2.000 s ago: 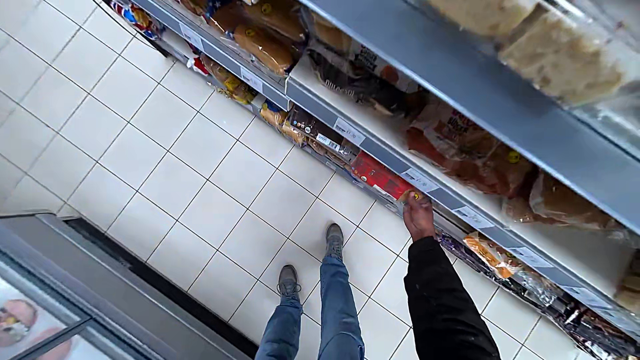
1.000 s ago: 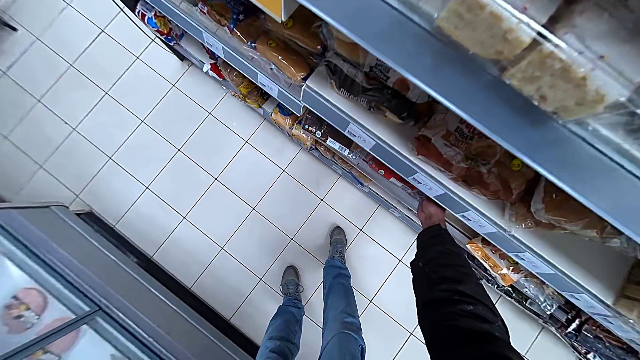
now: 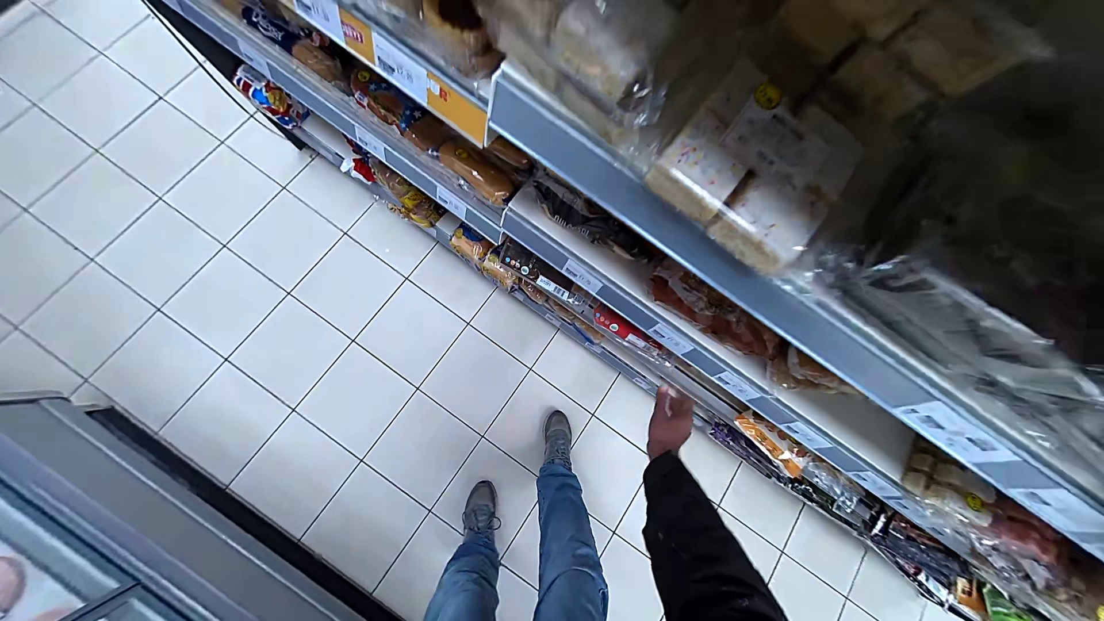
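Observation:
My right hand, in a black sleeve, is beside the front edge of the bottom shelf. Its fingers look curled, no item shows in it, and the fingertips are not clear. Up and left of the hand, a red package lies on the bottom shelf, partly under the shelf above. A dark package lies farther left, and an orange-and-white package is right of the hand. Bagged bread rolls and other bagged bakery goods sit one shelf higher. My left hand is not in view.
An upper shelf edge with price labels crosses above, holding wrapped cakes. A glass-topped cabinet stands at lower left. My shoes are on the white tiled floor between them.
My right hand was at the end of the red package two seconds ago; now it is apart from it. Less of the red package shows than then. The view has shifted.

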